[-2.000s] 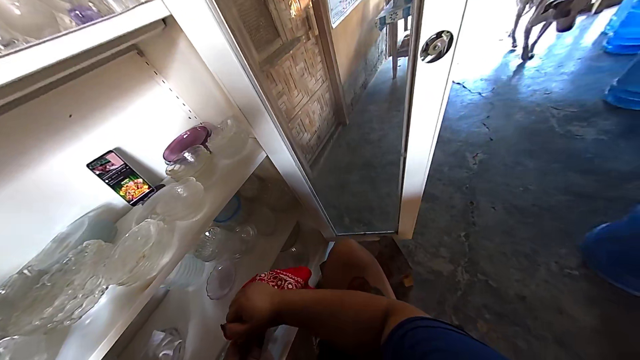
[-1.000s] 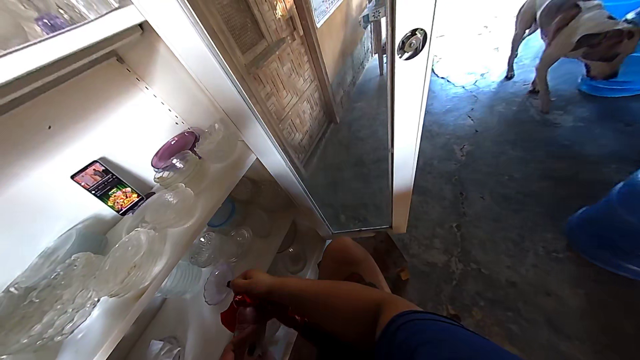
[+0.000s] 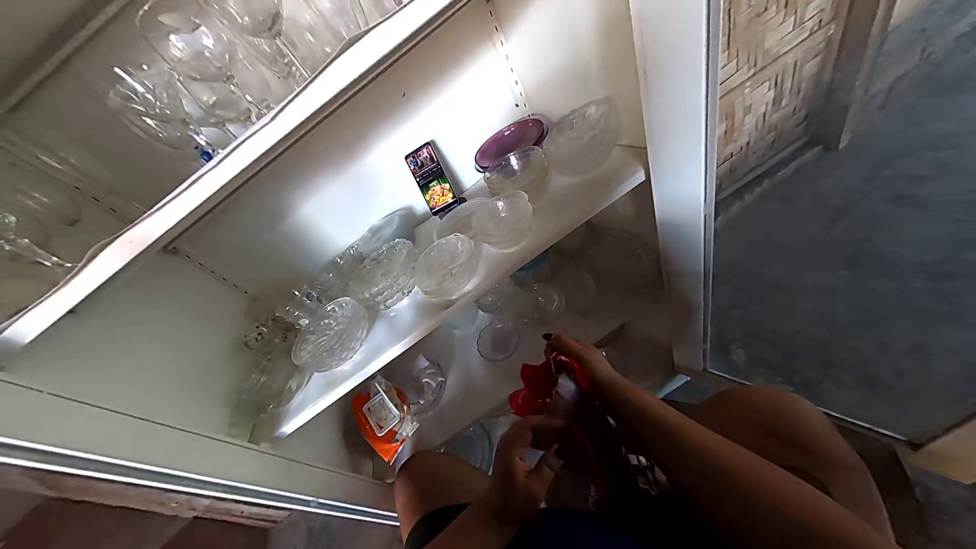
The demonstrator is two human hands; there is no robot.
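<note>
A red patterned cloth is bunched between my two hands, low in front of the cabinet. My right hand grips its upper part. Close below, my left hand has bent fingers around a clear, shiny item wrapped partly in the cloth; what that item is cannot be told. Just beyond the hands, a small glass dish with a scalloped rim lies on the lower shelf.
Glass bowls, a purple dish and a lit phone stand on the middle shelf. Stemmed glasses fill the shelf above. An orange packet lies low at left. The cabinet's door frame is at right.
The view has swung left toward the cabinet, and the dog seen earlier is out of view. My left hand now shows more plainly beside the cloth.
</note>
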